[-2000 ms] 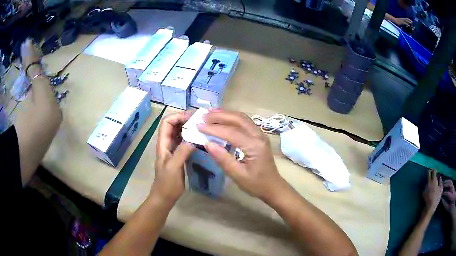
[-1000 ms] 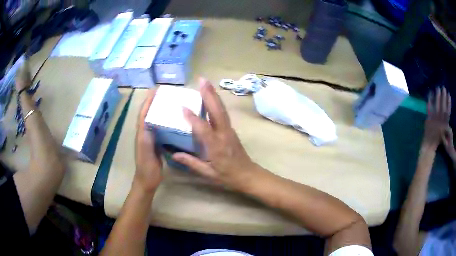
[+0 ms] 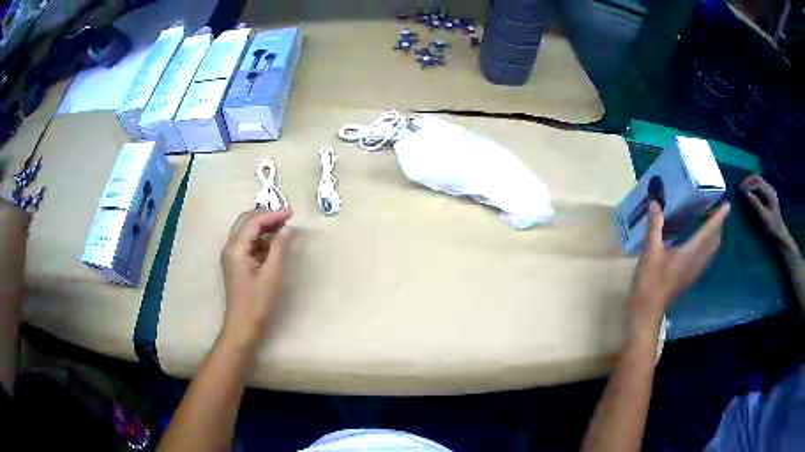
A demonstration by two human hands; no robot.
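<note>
My left hand (image 3: 253,265) is over the paper-covered bench, fingers curled at the lower end of a coiled white cable (image 3: 267,179); whether they grip it is hidden. A second coiled cable (image 3: 327,181) lies to its right. A wrapped white bundle (image 3: 472,168) lies at upper centre, with a looped white cord (image 3: 375,132) at its left end. My right hand (image 3: 673,256) holds a retail box (image 3: 675,190) at the bench's right edge, thumb on its pictured face and fingers at its right side.
Several retail boxes (image 3: 205,101) stand in a row at upper left; one more (image 3: 128,212) is below them. Small star-shaped parts (image 3: 432,53) and a dark ribbed column (image 3: 512,40) are at the back. Another person's hand (image 3: 763,201) is far right, an arm far left.
The box between my hands has left the centre. My hands have moved apart, the right one to a box at the right edge. Two coiled cables now show on the paper.
</note>
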